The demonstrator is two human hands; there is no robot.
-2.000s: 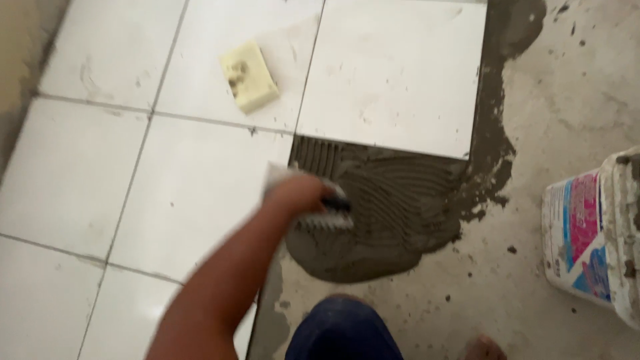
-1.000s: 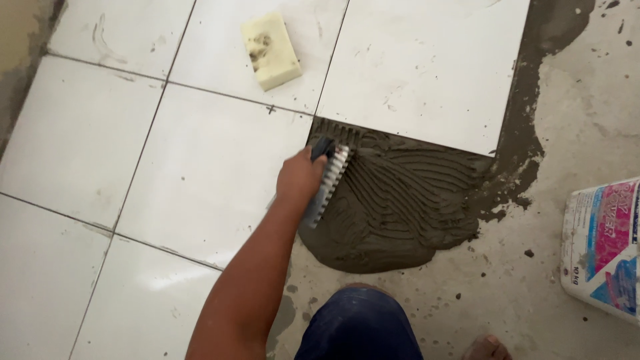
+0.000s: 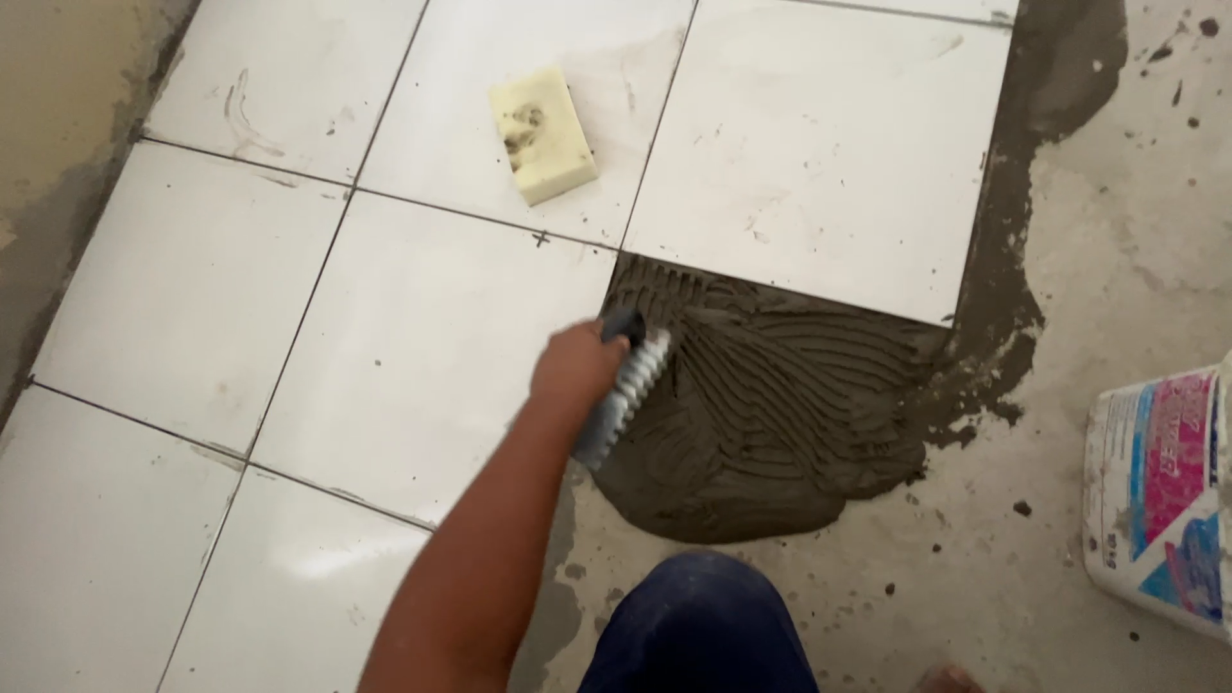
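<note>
My left hand (image 3: 577, 366) grips the black handle of a notched metal trowel (image 3: 626, 399), whose toothed edge faces right. The trowel is at the left side of a patch of grey mortar (image 3: 770, 414), over the edge of a white floor tile (image 3: 433, 346). Curved ridges run across the upper and right parts of the mortar; its lower left is smoother. Another white tile (image 3: 818, 144) borders the patch above. My right hand is out of view.
A pale yellow sponge (image 3: 544, 135) with dark stains lies on a tile above my hand. A white printed plastic bucket (image 3: 1155, 491) stands on the rough concrete at the right. My blue-clad knee (image 3: 703, 626) is below the mortar. A wall borders the upper left.
My left hand has kept its hold on the trowel, which has turned from lying nearly crosswise to a steep slant along the mortar's left side. The view has shifted somewhat.
</note>
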